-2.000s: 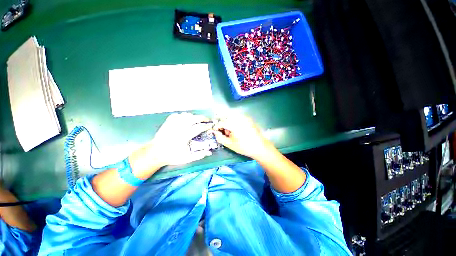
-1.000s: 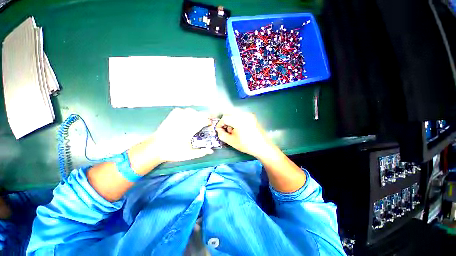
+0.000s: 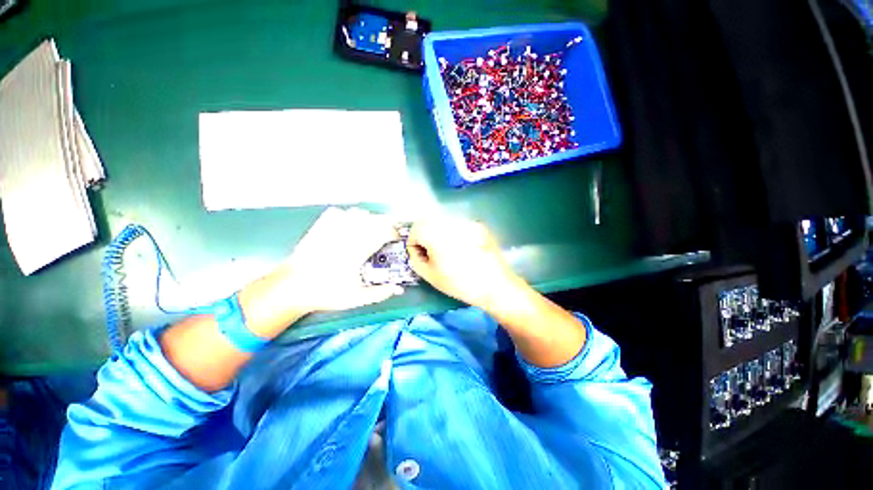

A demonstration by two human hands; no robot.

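A small silvery circuit board [image 3: 386, 264] is held low over the bench's front edge, just in front of my body. My left hand [image 3: 337, 260] grips its left side and wears a light blue wrist strap. My right hand [image 3: 458, 256] is at the board's upper right, fingertips pinched together against it. Whether a small part is between those fingertips cannot be told; glare and the fingers hide it. A blue bin [image 3: 595, 103] full of red, black and white wired connectors stands beyond my right hand.
A white sheet [image 3: 302, 159] lies ahead. A stack of cards [image 3: 40, 163] is at left, near a coiled blue cord [image 3: 115, 287]. A black housing [image 3: 381, 36] lies beside the bin. A thin tool [image 3: 597, 194] lies below it. Black foam trays [image 3: 708, 373] stand at right.
The view has shifted slightly. Both hands stay at the board, with my right fingertips moving slightly against it. The neighbour's arm at lower left has gone out of clear view.
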